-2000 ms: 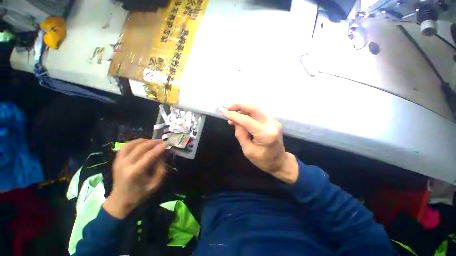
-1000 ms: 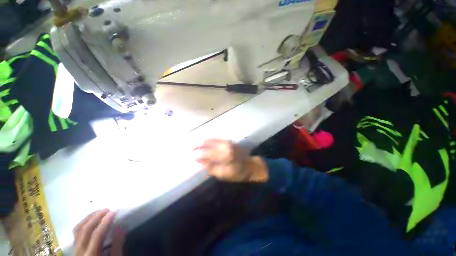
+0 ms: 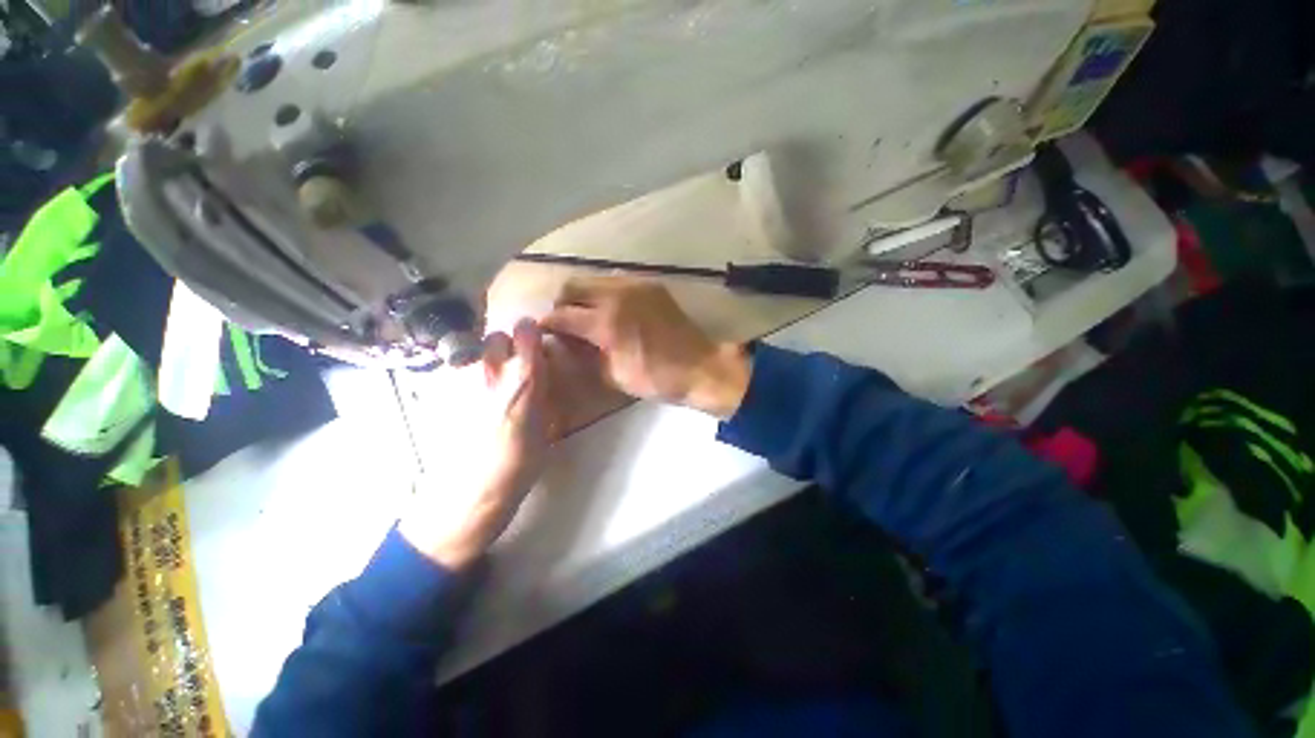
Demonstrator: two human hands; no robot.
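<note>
The cream-white sewing machine head (image 3: 577, 116) spans the top of the view. My left hand (image 3: 505, 433) and my right hand (image 3: 635, 339) meet just right of the needle area, under the machine arm. Their fingertips are close together beside a small round knob (image 3: 459, 346). Glare and the fingers hide whether anything is between the fingertips. A screwdriver with a black handle (image 3: 782, 278) lies on the machine bed behind my right hand, its shaft pointing left.
Red-handled snips (image 3: 930, 273) and black-handled scissors (image 3: 1079, 231) lie at the table's right end. Dark cloth and neon green pieces (image 3: 104, 397) are at the left. Cardboard with yellow printed tape (image 3: 162, 606) is at the lower left. Dark garments with neon green lie lower right.
The view has turned from the table's left part to the machine. Both hands have moved from the table's front edge up to the needle area and come together.
</note>
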